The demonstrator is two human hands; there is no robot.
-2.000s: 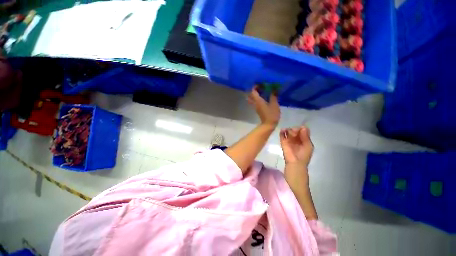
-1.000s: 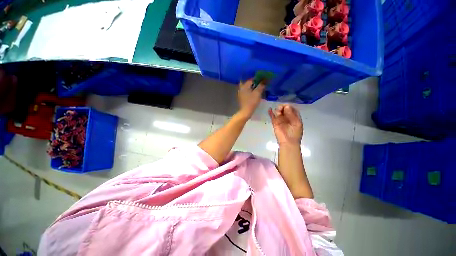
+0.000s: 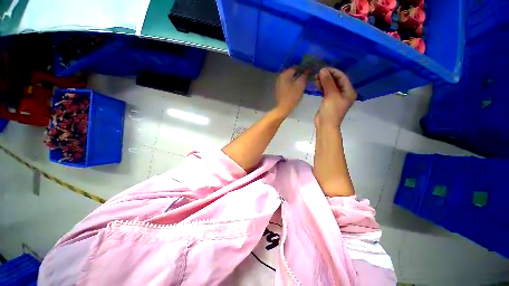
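The large blue packing bin (image 3: 262,33) stands at the end of the green bench. Rows of figures with red-pink tops (image 3: 384,8) show inside it at the top right. A dark green label (image 3: 310,62) is at the bin's near outer side, between my hands. My left hand (image 3: 291,89) is at the label, its fingers closed on the label's left edge. My right hand (image 3: 336,92) is at the label's right side, thumb and fingertips together; whether it grips the label is too blurred to tell.
A black case (image 3: 196,18) lies on the bench beside white paper (image 3: 72,15). A floor crate of jumbled figures (image 3: 106,128) stands at left near a yellow-black floor line. Blue crates with green labels (image 3: 446,195) stand at right.
My right hand has moved up to the bin's side, close to my left hand. The label looks darker between them. The bin sits higher in the view, showing less of its inside.
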